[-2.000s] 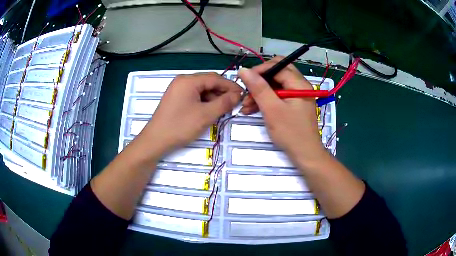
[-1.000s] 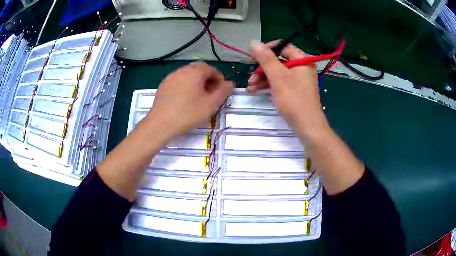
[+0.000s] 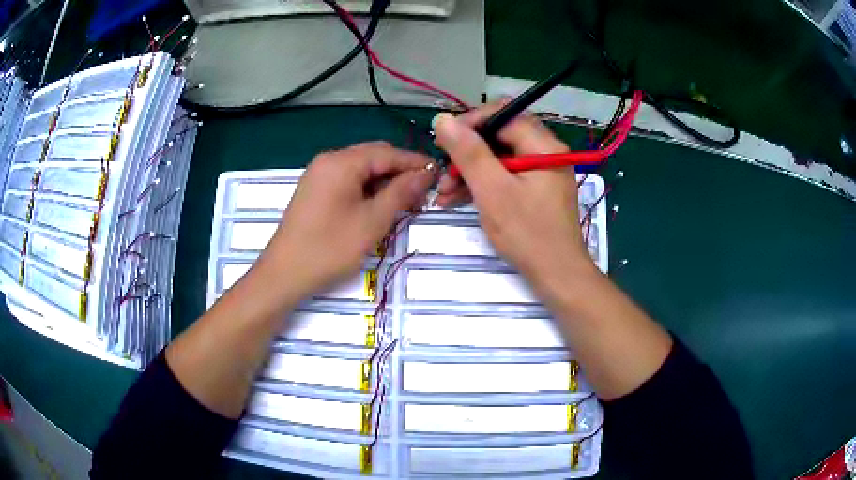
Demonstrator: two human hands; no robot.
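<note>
My right hand holds the red test probe and the black test probe, their tips meeting near my left fingertips. My left hand pinches a tiny pale wire end at the probe tips; the exact contact is too small to tell. Below both hands lies a white blister tray with two columns of flat white pouch cells. Yellow tape and thin red and black lead wires show at the cells' right ends.
Stacked filled trays stand at the left with wires hanging off their edge. A pale instrument housing is at the back, cut off by the top edge. Thick black and red cables cross the grey surface. Another black cable lies at the back right.
Since one second ago, my hands have come together at the probe tips after being apart. The view has shifted, showing less of the instrument.
</note>
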